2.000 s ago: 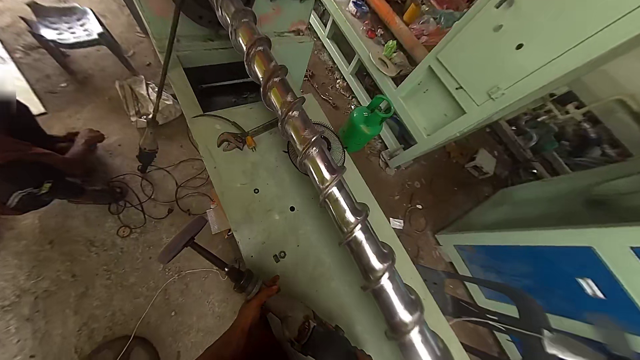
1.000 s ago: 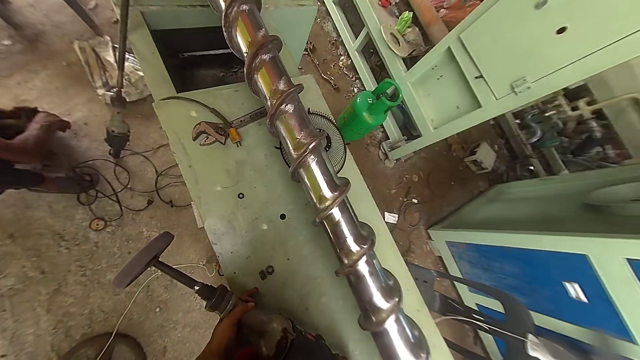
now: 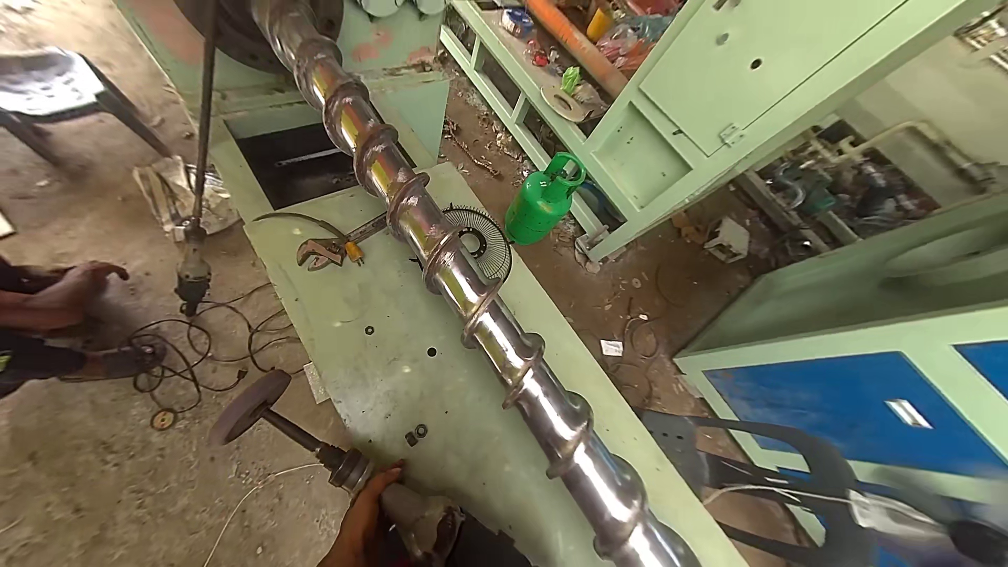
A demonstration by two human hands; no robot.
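Note:
My left hand (image 3: 366,512) grips the front body of a die grinder (image 3: 350,470) at the bottom edge. A shaft runs from it up and left to a grinding wheel (image 3: 250,405), held off the left side of the green machine bed (image 3: 339,370). My right hand is not in view; the grinder's rear is dark and partly cut off. A long shiny steel extruder screw (image 3: 504,339) crosses diagonally above the bed, apart from the wheel. An adjustable wrench (image 3: 321,253), a round fan guard (image 3: 490,244) and nuts (image 3: 416,435) lie on the bed.
Another person's hand (image 3: 87,287) and leg are at left, near a second hanging grinder (image 3: 193,276) and tangled cables (image 3: 193,354). A green gas cylinder (image 3: 542,201) stands right of the bed. Green frames, a blue-panelled cabinet (image 3: 827,402) and a dark chair (image 3: 756,472) are at right.
The view has shifted a little between frames. My left hand stays on the grinder throughout, with the wheel left of the bed.

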